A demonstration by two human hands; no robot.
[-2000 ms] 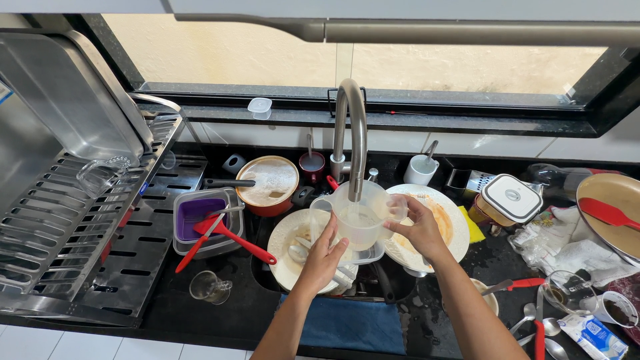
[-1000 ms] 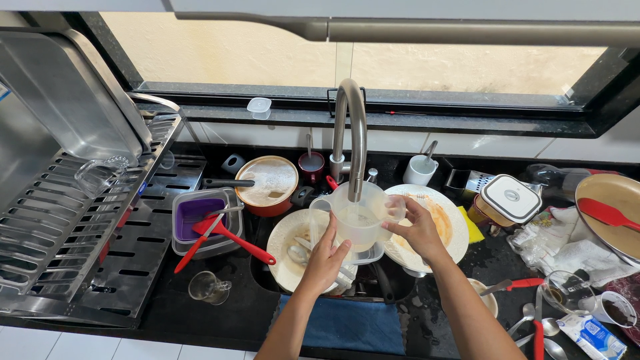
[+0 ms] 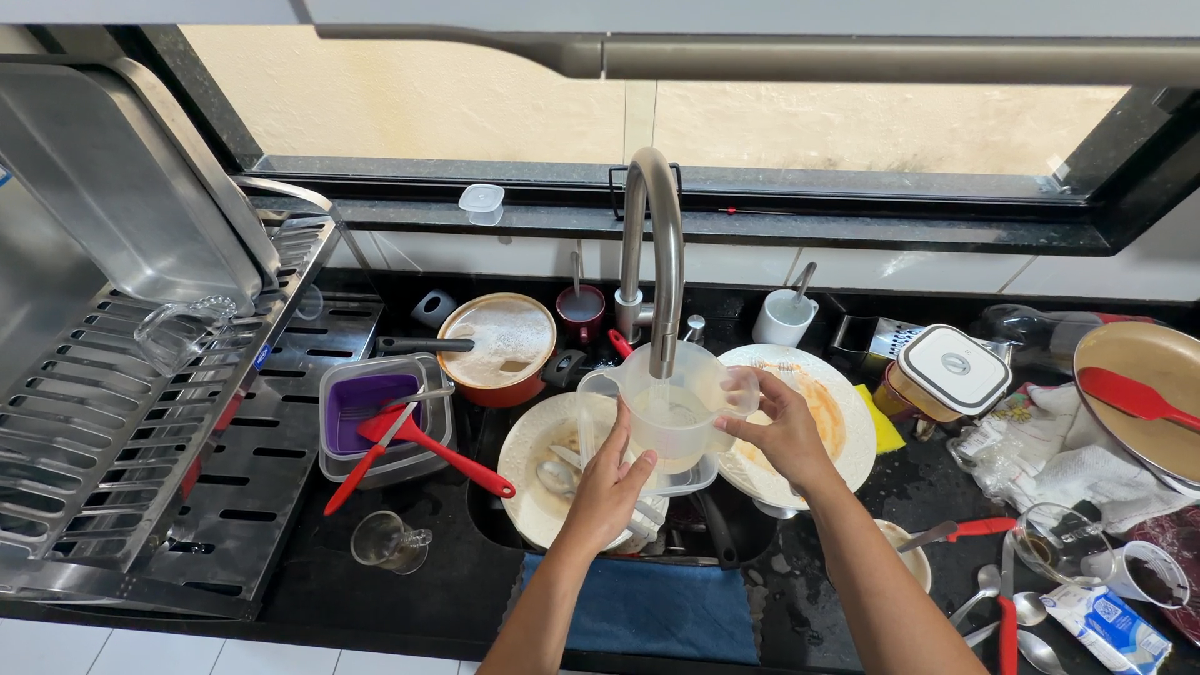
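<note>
Both hands hold a translucent plastic measuring jug [image 3: 673,422] under the spout of a metal faucet [image 3: 664,253], with water in it. My left hand [image 3: 609,469] supports the jug's left side and lower part, its thumb against the wall. The fingers of my right hand [image 3: 783,427] grip the handle on the right. Beneath the jug a clear plastic container [image 3: 689,483] partly shows. A white plate with cutlery [image 3: 530,497] lies below my left hand, over the sink; a white plate with orange sauce stains [image 3: 848,450] lies behind my right hand.
A steel dish rack [image 3: 84,441] stands left. A soapy red pot [image 3: 502,352], a nested purple container [image 3: 366,412] with red spatulas, and a glass mug [image 3: 389,544] are nearby. A white mug [image 3: 785,319], a lidded jar [image 3: 952,370], a pan [image 3: 1144,356] and several utensils crowd the right.
</note>
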